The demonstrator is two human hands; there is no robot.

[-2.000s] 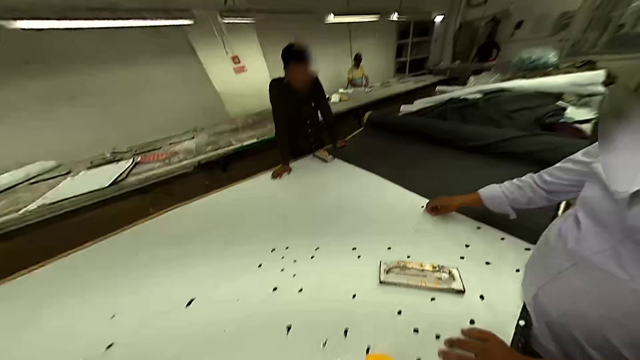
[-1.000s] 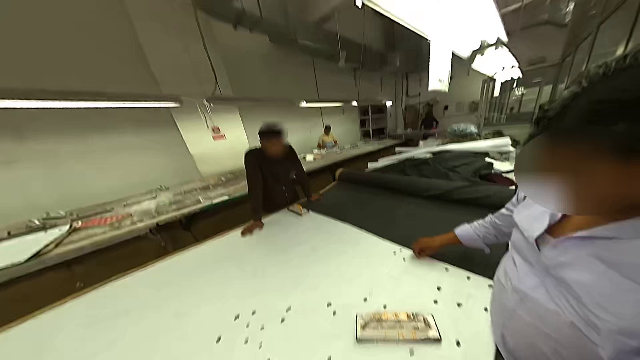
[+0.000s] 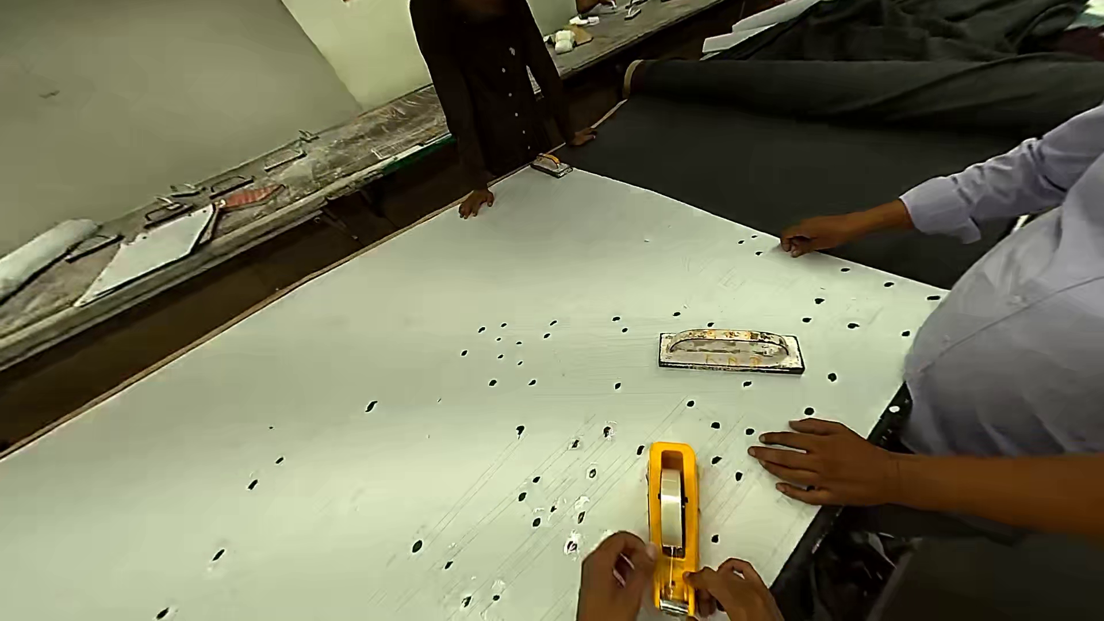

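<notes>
A yellow tape dispenser (image 3: pixel 673 526) with a roll of clear tape lies on the large white sheet (image 3: pixel 345 345), which is dotted with small dark holes. My left hand (image 3: pixel 614 573) is at the dispenser's left side, thumb and fingers bent near its front end; whether it pinches tape cannot be told. From the right, my right hand (image 3: pixel 733 591) touches the dispenser's front part with its fingers; its grip is partly cut off by the frame edge. Beyond the dispenser rests a flat metal weight (image 3: pixel 731 352) with a handle.
A co-worker's hand (image 3: pixel 819 461) lies flat to the right; another (image 3: pixel 819 233) touches the far right sheet edge. A person in dark clothing (image 3: pixel 496 86) leans at the far corner beside a small weight (image 3: pixel 550 165). Dark fabric (image 3: pixel 776 155) lies beyond. A side bench (image 3: pixel 302 185) holds metal weights.
The view has tilted down. Both my hands are now in view at the yellow dispenser; neither showed before. The co-workers' hands at the far edges remain in about the same places.
</notes>
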